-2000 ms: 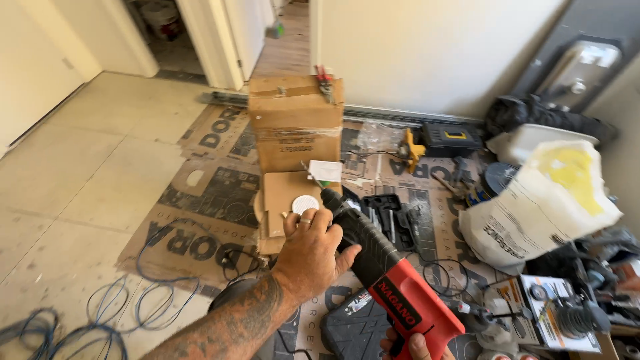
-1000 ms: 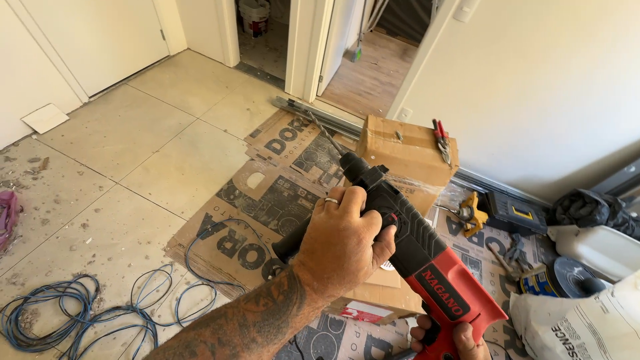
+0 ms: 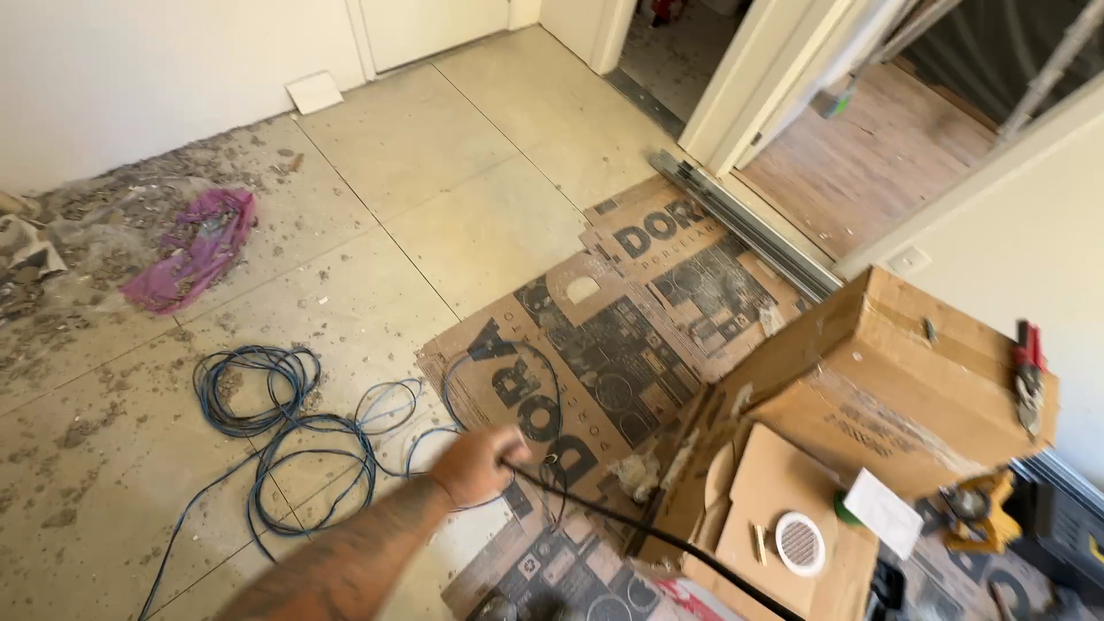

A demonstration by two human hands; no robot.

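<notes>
My left hand (image 3: 479,467) is closed around a black power cable (image 3: 634,523), which runs down to the right past the cardboard boxes. Blue electrical wire (image 3: 255,392) lies coiled on the tiles left of the hand. Right of the hand, a round white vent grille (image 3: 800,543) rests on a smaller cardboard box (image 3: 772,483), with a white card (image 3: 883,512) near it. Red-handled snips (image 3: 1028,377) lie on the larger cardboard box (image 3: 906,388). My right hand and the rotary hammer are out of view.
Printed cardboard sheets (image 3: 604,345) cover part of the floor. Metal profiles (image 3: 750,226) lie by the doorway. Rubble and a purple plastic bag (image 3: 194,250) are at the left. A yellow tool (image 3: 981,511) and a black toolbox (image 3: 1061,526) stand at the right.
My left hand has let go of the red and black rotary hammer and now grips the cable. The hammer and my right hand have left the view, which has swung left.
</notes>
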